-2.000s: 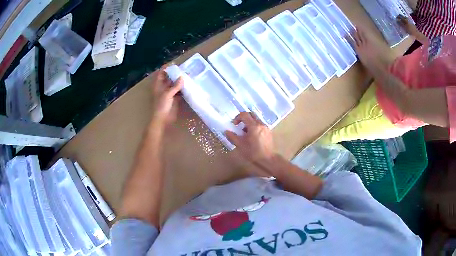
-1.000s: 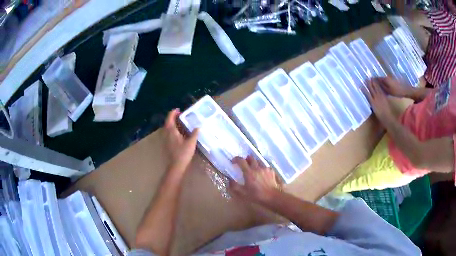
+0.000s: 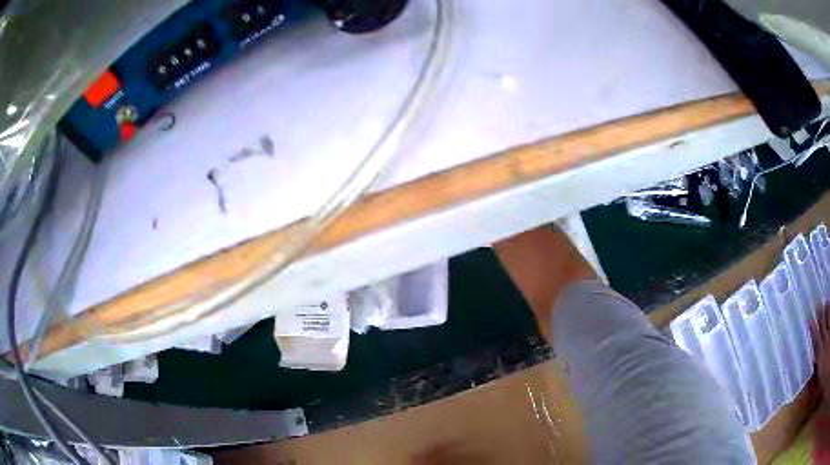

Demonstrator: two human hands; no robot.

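Note:
One grey-sleeved arm of mine reaches forward from the bottom right; its bare forearm passes under the white shelf edge, which hides the hand. It looks like my right arm, though the side is not certain. My other hand cannot be made out. A narrow white slanted piece shows just right of the forearm; whether it is held cannot be told. A printed white box and a translucent white tray lie on the dark green surface, partly under the shelf.
The white shelf with its wooden edge covers the upper view. A blue control unit and a clear tube are on it. A row of trays stands at right. Thin clear accessories lie at the back. A metal bracket is lower left.
The view has swung so the shelf fills its top. The tray my hands held is no longer seen between them. One arm has reached forward under the shelf.

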